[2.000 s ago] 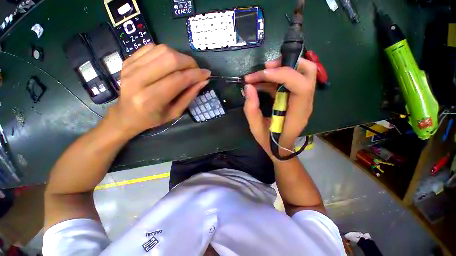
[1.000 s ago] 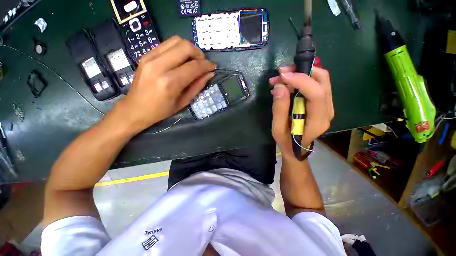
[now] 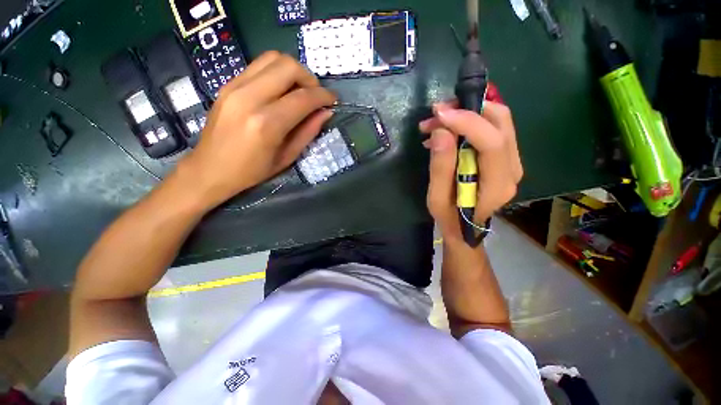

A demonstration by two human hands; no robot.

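Note:
A thin black front housing frame [image 3: 384,126] lies tilted on the dark green mat, with its window at the right end. The grey keypad [image 3: 326,157] shows within its left part. My left hand [image 3: 257,126] pinches the frame's upper edge; its far left end is partly hidden by my fingers. My right hand [image 3: 478,154] is to the right of the frame, apart from it, with the soldering iron [image 3: 468,176] held upright in the palm, barrel pointing away. Thumb and forefinger tips are close together with nothing clear between them.
The main board with screen [image 3: 356,44] lies behind the frame. An assembled phone [image 3: 215,49] and two black back housings [image 3: 186,99] are at left. A lime green electric screwdriver [image 3: 644,134] lies at right. A red grip [image 3: 493,93] shows behind my right hand. A pale strand crosses the mat's left.
The frame, first held on edge between both hands, now lies flat around the keypad. My right hand has let go of it and moved right with the iron.

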